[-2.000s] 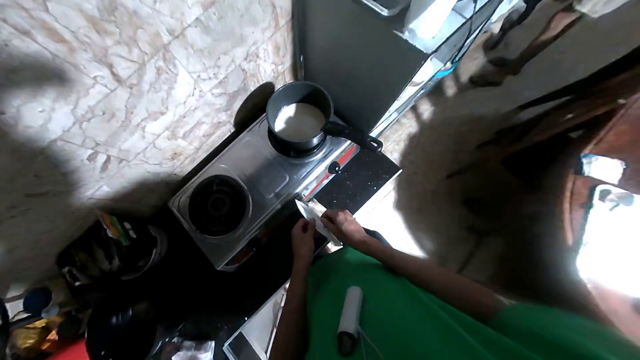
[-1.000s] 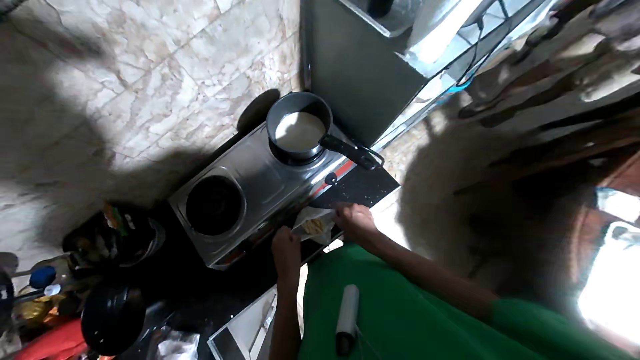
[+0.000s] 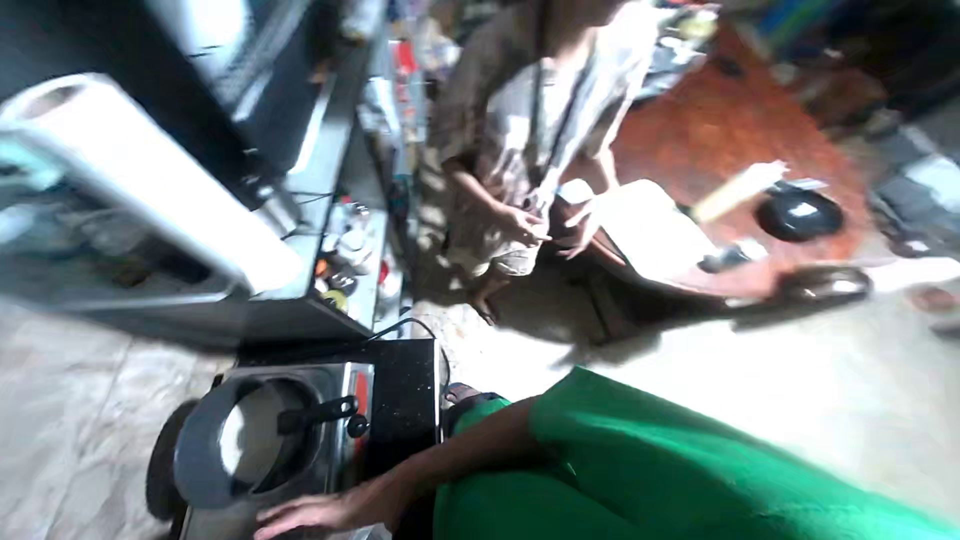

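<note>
My right hand (image 3: 304,516) is stretched over the near edge of the steel stove (image 3: 214,523), fingers apart and nothing seen in it. Whether it touches the stove cannot be told. Just beyond it, a dark saucepan (image 3: 201,450) with whitish contents stands on a burner, its black handle (image 3: 330,410) pointing toward the stove's knob (image 3: 358,426). My left hand is out of view. Blur softens the whole view.
A grey shelf unit (image 3: 277,322) holding jars stands beyond the stove, with a large white roll (image 3: 165,180) at its left. Another person (image 3: 525,150) stands ahead, both hands before them, beside a reddish-brown table (image 3: 720,112) bearing a black bowl (image 3: 799,213). A cable (image 3: 420,322) hangs near the counter (image 3: 405,390).
The view has swung far to the right. My hands were together at a small pale packet by the counter edge; now my right hand is apart from it, and the packet and left hand are out of view.
</note>
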